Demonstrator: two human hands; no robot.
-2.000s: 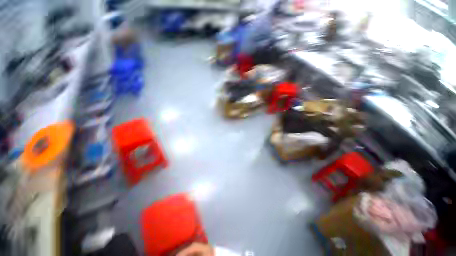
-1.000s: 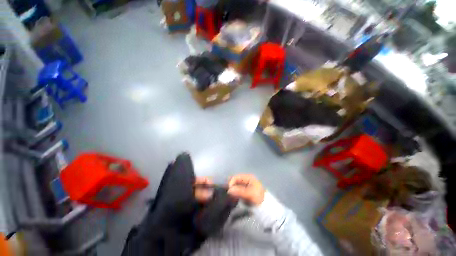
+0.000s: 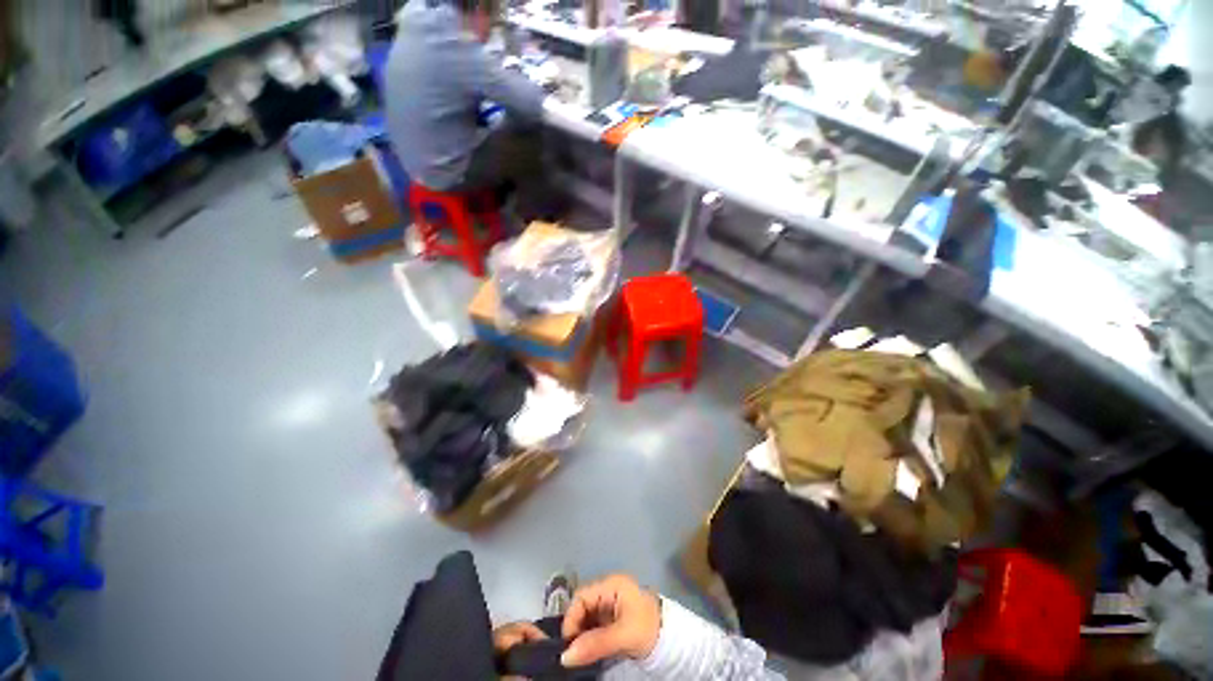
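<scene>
A dark garment piece (image 3: 442, 623) hangs at the bottom centre, in front of my body. My right hand (image 3: 612, 620), with a light grey sleeve, pinches a dark folded part of the cloth between thumb and fingers. My left hand (image 3: 511, 639) is mostly hidden behind the cloth; only a few fingers show, closed on it just left of my right hand. The lower part of the garment is cut off by the picture's edge.
A box of black cloth (image 3: 459, 412) stands on the floor ahead, with a box of brown and black cloth (image 3: 865, 439) to the right. Red stools (image 3: 661, 317) stand along the sewing tables (image 3: 758, 173). A seated person (image 3: 446, 100) is at the back. A blue stool (image 3: 51, 539) is at left.
The view has swung right and forward along the tables, bringing the seated person into view. Both hands still hold the dark garment, now lower in the picture.
</scene>
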